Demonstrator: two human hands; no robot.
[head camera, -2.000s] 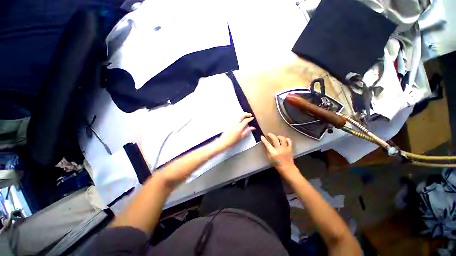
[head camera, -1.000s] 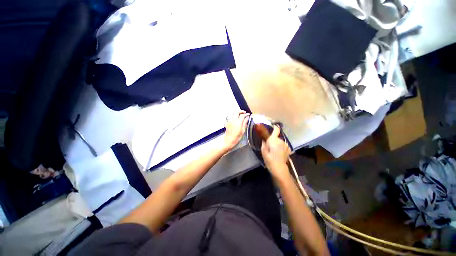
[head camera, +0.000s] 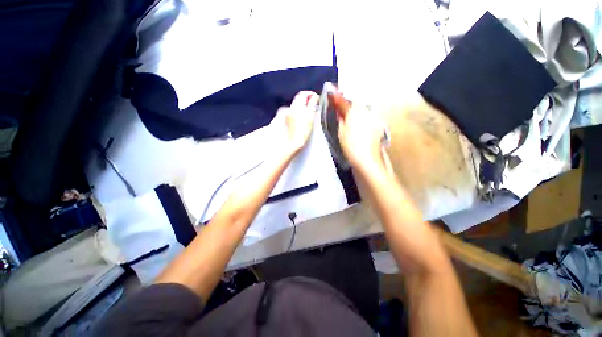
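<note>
A white garment panel (head camera: 290, 197) lies on the table, with a dark end band (head camera: 346, 184) along its right end and a thin dark seam strip (head camera: 294, 192). My right hand (head camera: 360, 131) grips the reddish-brown handle of the steam iron (head camera: 329, 125). The iron is over the band's far part, mostly hidden by my hand. My left hand (head camera: 300, 118) is on the panel just left of the iron, fingertips near its tip; whether it pinches the cloth cannot be told.
Navy and white pieces (head camera: 244, 95) lie beyond the panel. A black square pad (head camera: 488, 79) and pale crumpled cloth (head camera: 571, 49) are at the right. A white piece with a navy edge (head camera: 138, 227) lies at the left table edge. A long black roll (head camera: 66, 99) is far left.
My right hand first took the iron from the table's right side onto the band's near end. Both hands and the iron have since moved away from me along the band.
</note>
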